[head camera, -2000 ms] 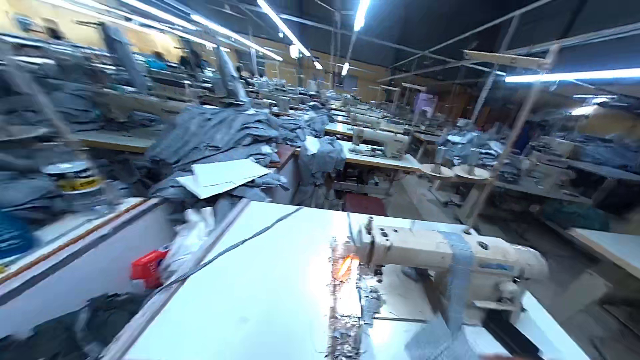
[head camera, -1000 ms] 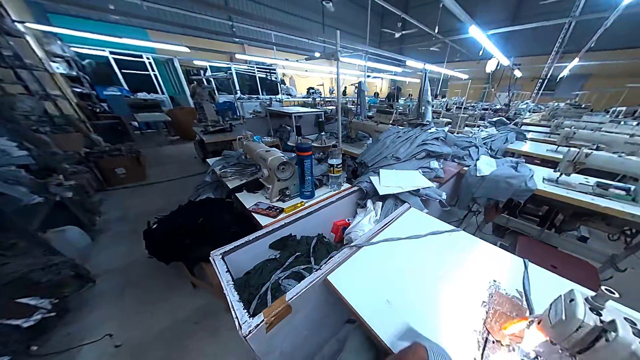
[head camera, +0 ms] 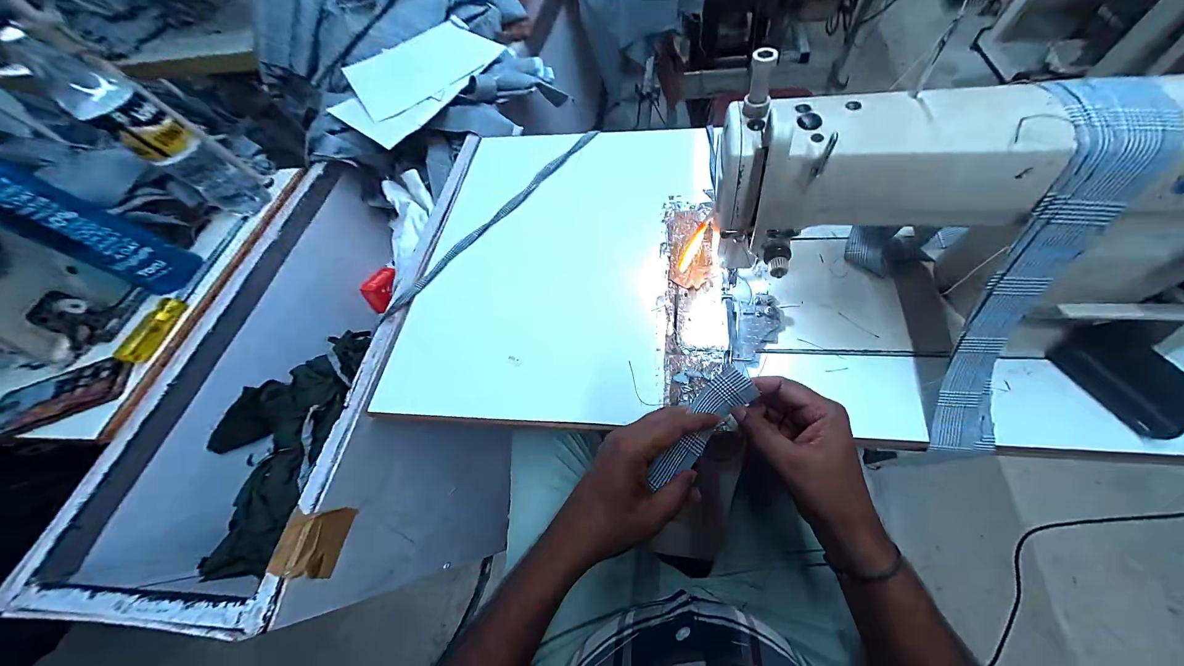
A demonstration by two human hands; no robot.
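Between my two hands, at the front edge of the white sewing table (head camera: 518,314), is a small folded strip of grey checked fabric (head camera: 724,392). My left hand (head camera: 638,481) grips its lower left part between thumb and fingers. The fingertips of my right hand (head camera: 800,444) pinch its upper right end. Just beyond the hands stands an industrial sewing machine (head camera: 906,153), its needle area brightly lit. A long blue-grey checked fabric band (head camera: 1036,250) hangs over the machine's arm, right of my right hand. An orange patch (head camera: 692,248) lies left of the needle area.
A twisted cloth cord (head camera: 518,199) crosses the table's left part. Left of it, an open bin (head camera: 319,231) holds dark cloth (head camera: 277,453) and has brown tape on its rim. Further left are a plastic bottle (head camera: 166,139), a blue container (head camera: 88,227) and a yellow object (head camera: 151,330).
The view has swung from the wider workshop down to the table. Both hands are now in view with the checked strip between them; one second ago only part of a hand showed at the bottom edge.
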